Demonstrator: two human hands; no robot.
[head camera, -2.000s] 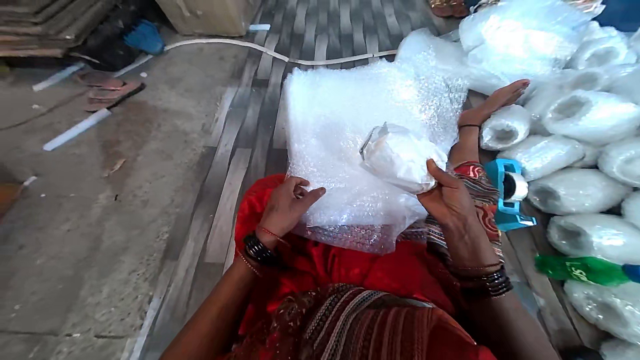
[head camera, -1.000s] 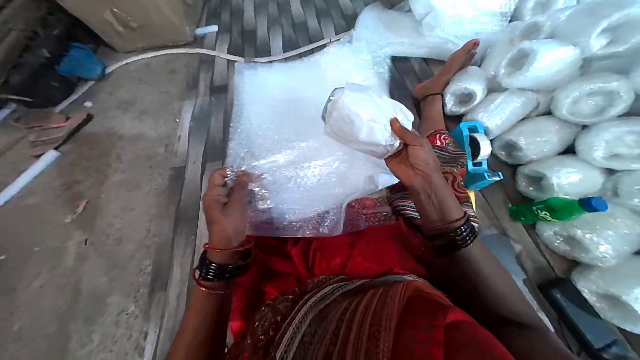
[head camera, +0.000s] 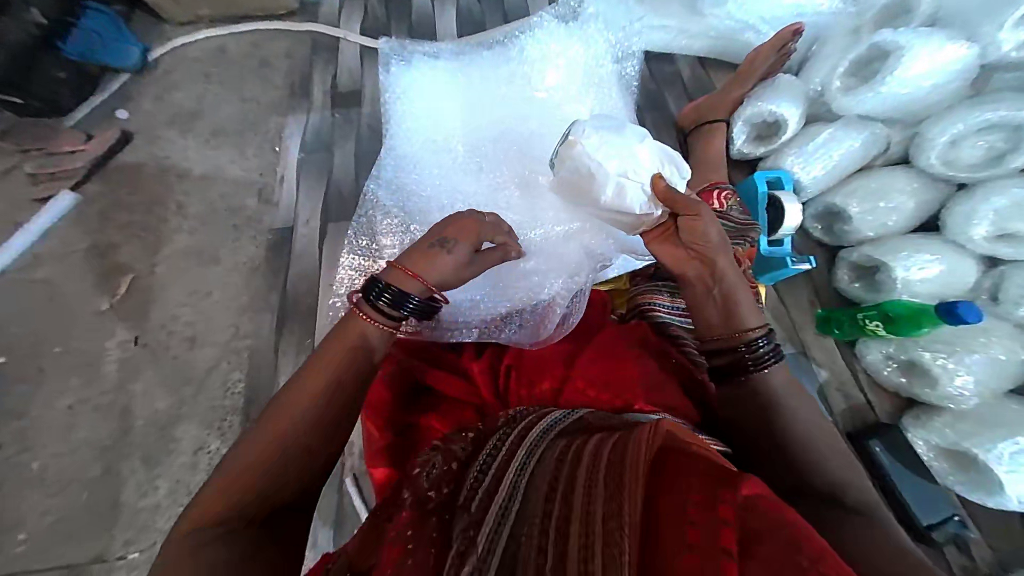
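My right hand grips the near right side of a white-wrapped object; a glassy rim shows at its left end. It is held above a sheet of bubble wrap spread over the floor mat and the edge of my lap. My left hand is over the lower left part of the sheet, fingers bent and thumb pointing right. Whether its fingertips pinch the film is hard to see. Right of my right hand stands a blue tape dispenser with a roll of tape.
Several bubble-wrapped bundles are piled on the right, with a green plastic bottle lying against them. A dark flat object lies below the bottle. My bare foot is beyond the dispenser. Sandals and a white cable are on the left.
My left hand has moved from the lower left edge of the bubble wrap, where it held the film a second ago, inward over the sheet. The wrapped object stays in my right hand.
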